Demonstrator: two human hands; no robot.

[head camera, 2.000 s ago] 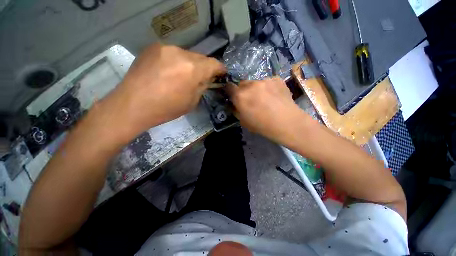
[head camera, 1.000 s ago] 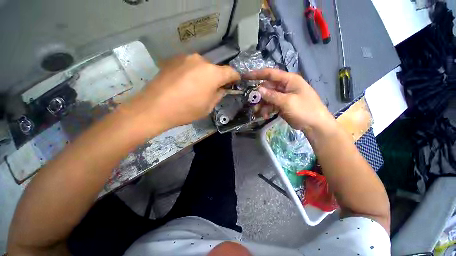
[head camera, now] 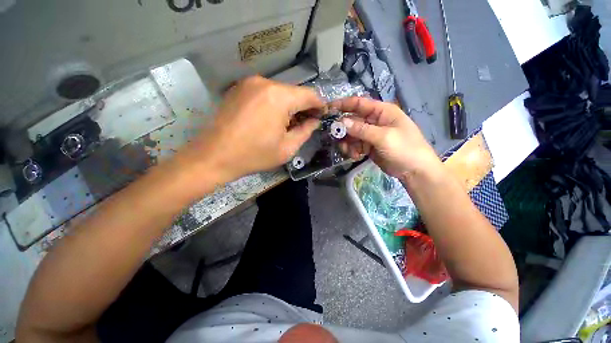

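My right hand [head camera: 382,130] grips a small round metal part [head camera: 337,130] with a centre hole between thumb and fingers. My left hand [head camera: 271,120] meets it from the left, its fingertips at the same part; what they pinch is hidden. Both hands are over a metal-coloured parts tray [head camera: 305,175], which holds another small round piece [head camera: 297,162]. The off-white sewing machine head [head camera: 147,40] stands behind. Two round shiny hooks [head camera: 72,145] sit in the dark bed opening at the left.
Red-and-black pliers [head camera: 419,39] and a yellow-and-black screwdriver [head camera: 457,115] lie on the grey mat [head camera: 492,80]. A white bin [head camera: 410,289] with clear and red bags is below the right table edge. Clear plastic [head camera: 335,87] lies behind my hands. Dark cloth [head camera: 569,114] is far right.
Since two seconds ago, my right hand has turned and opened out, so the round part shows. Since one second ago, my left fingers have curled in closer to it. The view has shifted.
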